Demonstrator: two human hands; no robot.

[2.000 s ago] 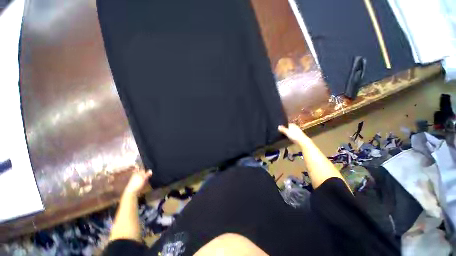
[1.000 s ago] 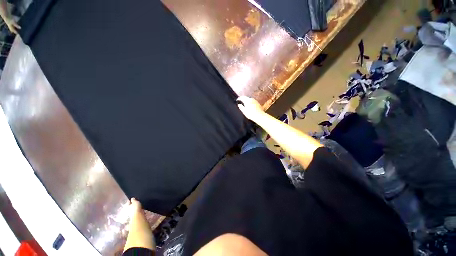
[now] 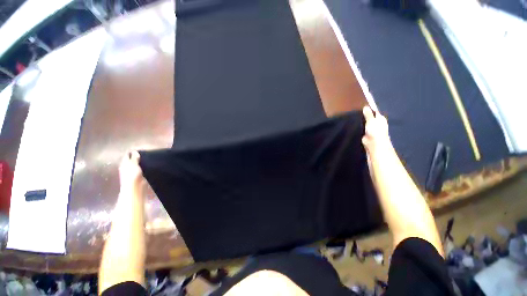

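Note:
A wide black fabric [image 3: 248,75] lies along the brown table, running away from me. Its near part is a raised piece of black fabric stretched between my hands, hanging down toward the table's front edge. My left hand [image 3: 132,165] grips its upper left corner. My right hand [image 3: 375,128] grips its upper right corner, a little higher in view. The fabric hides the table under it. I cannot tell how many layers lie there.
To the right are a dark fabric lay [image 3: 399,75], a yellow strip [image 3: 453,92] and a small black clamp or weight [image 3: 438,167]. White-topped lay [image 3: 49,139] with a dark oblong [image 3: 35,195] stands left. Bare brown table [image 3: 124,110] shows between. Scraps [image 3: 358,252] litter the floor.
My hands have moved up and farther apart, lifting the near end of the black fabric off the table. The view has turned back from its tilt, and the hand seen at the far left is gone.

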